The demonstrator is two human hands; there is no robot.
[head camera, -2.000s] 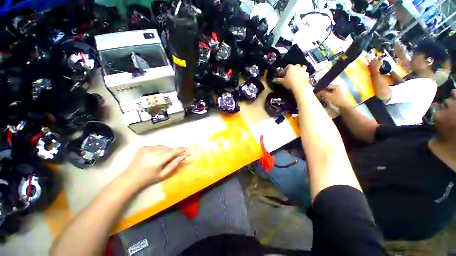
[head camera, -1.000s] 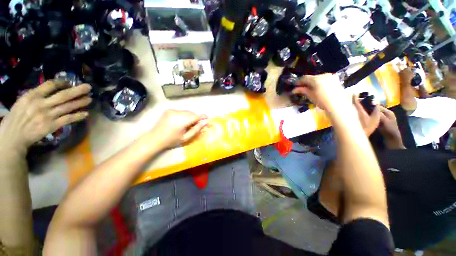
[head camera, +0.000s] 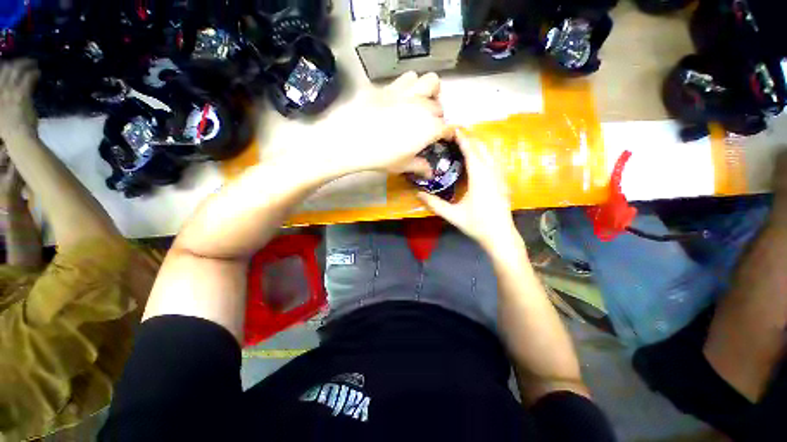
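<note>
A small round black ear cup housing [head camera: 446, 166] with shiny parts inside is held just above the orange-yellow tape [head camera: 539, 160], at the bench's front edge. My left hand [head camera: 401, 121] is on its left and top side, with the fingers at its inner part. My right hand [head camera: 479, 194] grips its right side, with thumb and fingers around the rim. The fingers hide part of the housing. What the left fingertips touch inside it cannot be told.
The pale box with a metal fitting [head camera: 410, 43] stands behind my hands. Unfinished black units [head camera: 302, 82] lie left and back. A red glue gun [head camera: 614, 207] hangs at the front edge on the right. Another person's arm [head camera: 65, 177] is at far left, another [head camera: 751, 276] at far right.
My right hand has come back from the units on the right with a housing and now holds it in front of me. My left hand has moved from the bench onto it. The view has turned.
</note>
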